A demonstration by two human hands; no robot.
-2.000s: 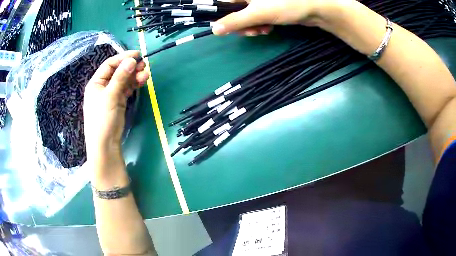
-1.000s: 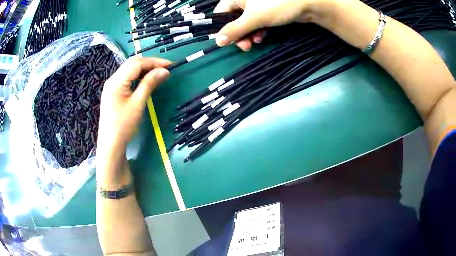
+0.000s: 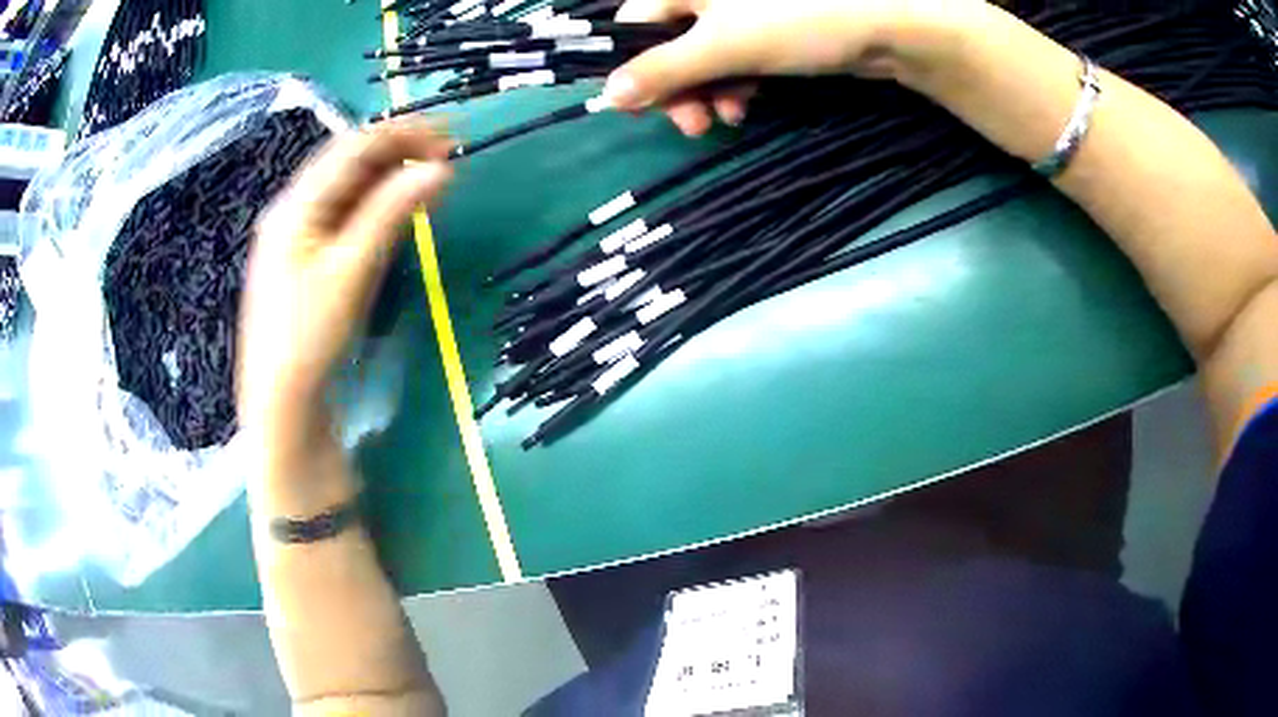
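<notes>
My right hand (image 3: 701,63) pinches a black cable (image 3: 533,128) just behind its white marker, with the cable's end pointing left. My left hand (image 3: 344,210) is blurred, its fingertips at that cable's tip; whether it grips the tip or a sleeve cannot be told. A near bundle of black cables (image 3: 785,210) with white markers (image 3: 613,209) lies below my right hand. More marked cables (image 3: 484,59) lie at the top, partly under my right hand. A clear plastic bag (image 3: 70,280) full of short black sleeves (image 3: 182,308) stands open, partly behind my left hand.
A yellow line (image 3: 446,343) crosses the green bench top (image 3: 785,406) between bag and near bundle. Other marked cables (image 3: 154,56) lie at the far left. The bench's curved front edge runs below, with a white printed card (image 3: 729,644) near the body.
The cable held a second ago now lies at the top of the near bundle. My right hand holds another cable. My left hand has moved slightly left and up.
</notes>
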